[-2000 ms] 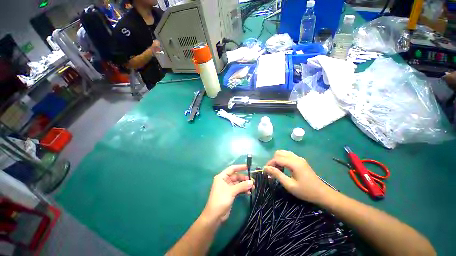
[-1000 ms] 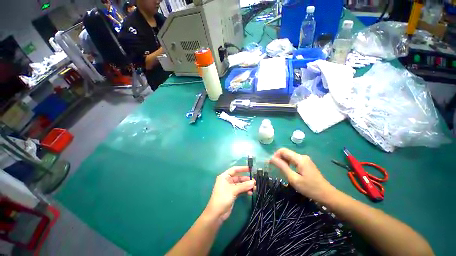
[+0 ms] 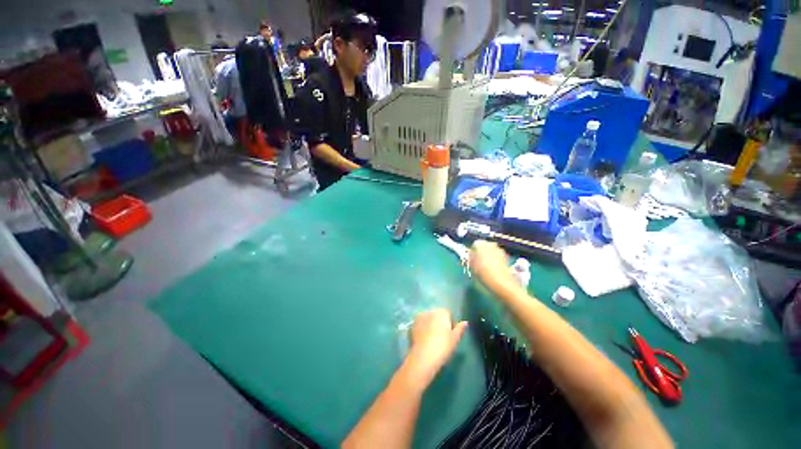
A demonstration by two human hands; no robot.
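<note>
Thin black cables lie in a thick bundle at the bottom centre, partly under my right forearm. My left hand is at the left of the bundle's upper end; its fingers are blurred and I cannot tell whether it holds a cable. My right hand reaches forward to the white splayed bunch and the small white bottle, which it partly hides. Its fingertips are hidden, so its hold cannot be told. The separate white cap stands right of the bottle.
Red-handled scissors lie on the right. An orange-capped bottle, a dark narrow tool, a blue tray and crumpled clear plastic bags are farther back. A person is beside the beige machine.
The view has tilted up. My right hand has moved forward from the cable ends to the small bottle and white bunch. The upright connector in my left hand no longer shows.
</note>
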